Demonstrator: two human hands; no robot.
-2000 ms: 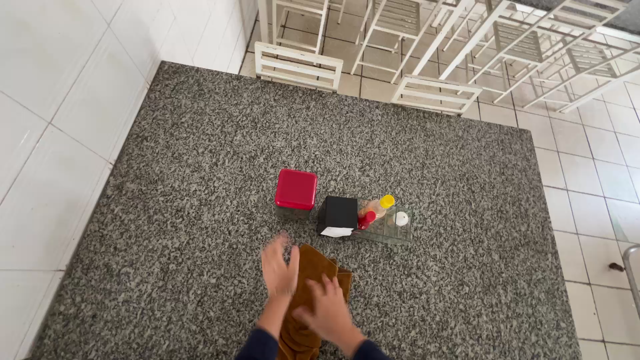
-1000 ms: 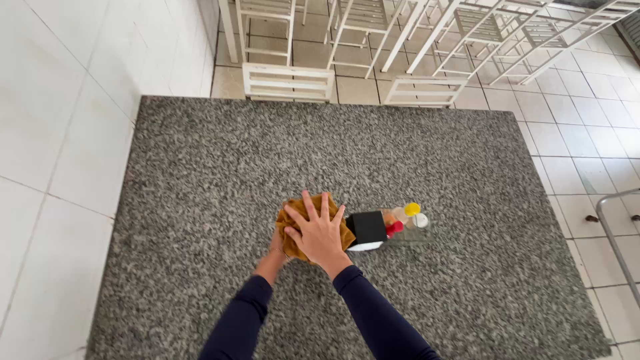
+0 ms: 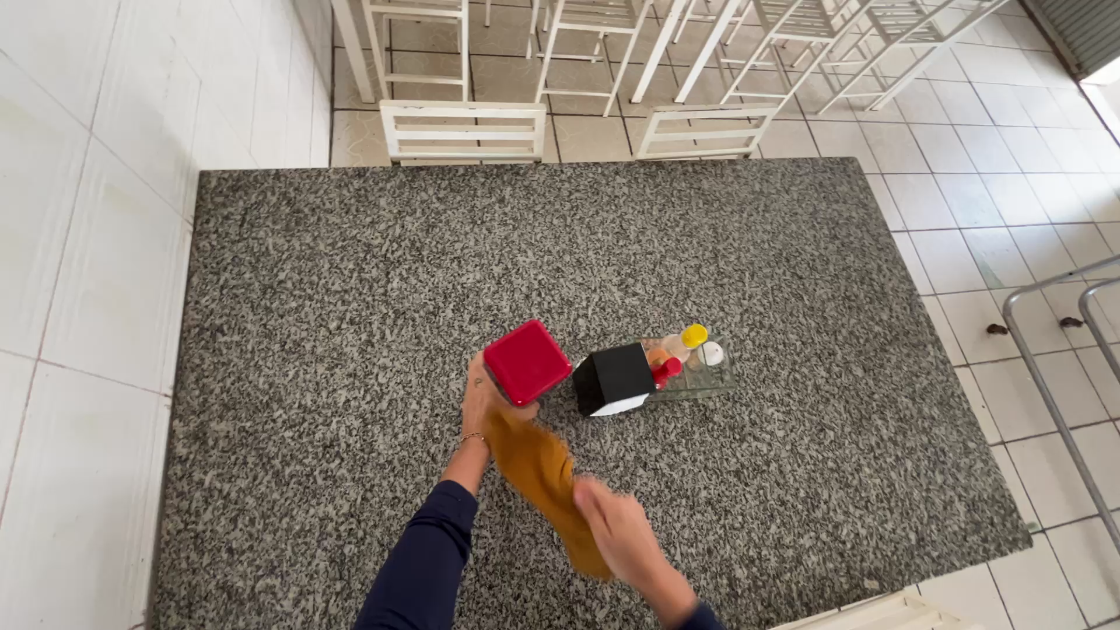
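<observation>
My left hand (image 3: 481, 398) is around a container with a red square lid (image 3: 528, 361), which hides part of its fingers. An orange-brown cloth (image 3: 538, 477) hangs from near that hand down to my right hand (image 3: 617, 529), whose fingers are closed on its side. Just right of the container stands a black napkin dispenser (image 3: 614, 376) with white napkins at its front. Beside it a clear tray (image 3: 713, 385) holds a bottle with a yellow cap (image 3: 694, 336), a red-capped bottle (image 3: 668, 369) and a white-topped shaker (image 3: 711, 353).
The speckled granite tabletop (image 3: 525, 236) meets a white tiled wall (image 3: 96, 289) on the left. White slatted chairs (image 3: 464, 131) stand beyond the far edge, with more white stools behind. A metal tube frame (image 3: 1050, 385) is at the right, and a white chair part (image 3: 884, 612) at the near edge.
One second ago the cloth lay over the container under both hands. Now the red lid shows, and my right hand has moved toward the near edge with the cloth.
</observation>
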